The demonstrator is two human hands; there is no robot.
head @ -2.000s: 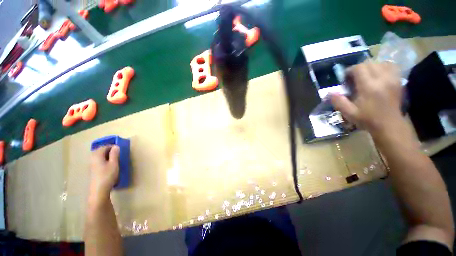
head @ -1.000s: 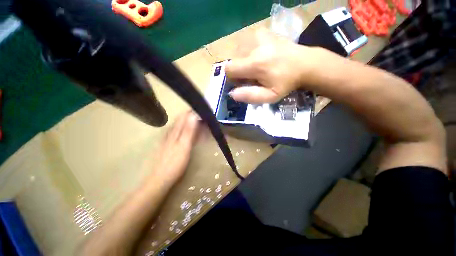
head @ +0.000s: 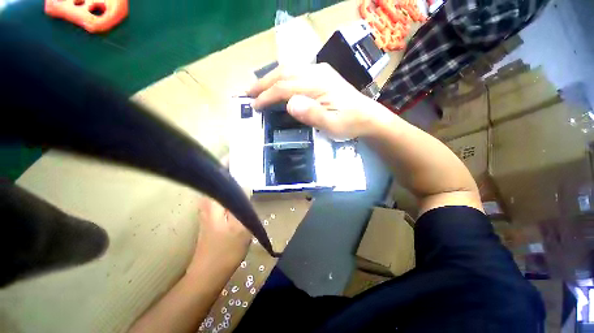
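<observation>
A white-and-black screw feeder (head: pixel 244 146) lies in front of me on the cardboard bench cover (head: pixel 150 227), its hopper open with a dark inside and a bar across it. My right hand (head: pixel 303 101) is over the far part of the feeder, fingers extended and thumb apart, with nothing visible in it. My left hand (head: pixel 221 224) rests low on the cardboard beside the feeder's near left corner; its fingers are blurred and partly behind the black cord (head: pixel 195 162), so its grip cannot be told.
Small pale rings (head: pixel 249 281) lie along the bench edge. A dark screwdriver shape (head: pixel 45 240) hangs at left. An orange housing (head: pixel 91 13) is on the green belt. A second feeder (head: pixel 365 49), more orange housings (head: pixel 391 23), a person's plaid sleeve (head: pixel 430 55) and cartons (head: pixel 540 143) are beyond.
The view has swung right, and the blue bin has left it. My left hand has left the bin and is beside the feeder. The feeder now appears turned, with more of its hopper showing.
</observation>
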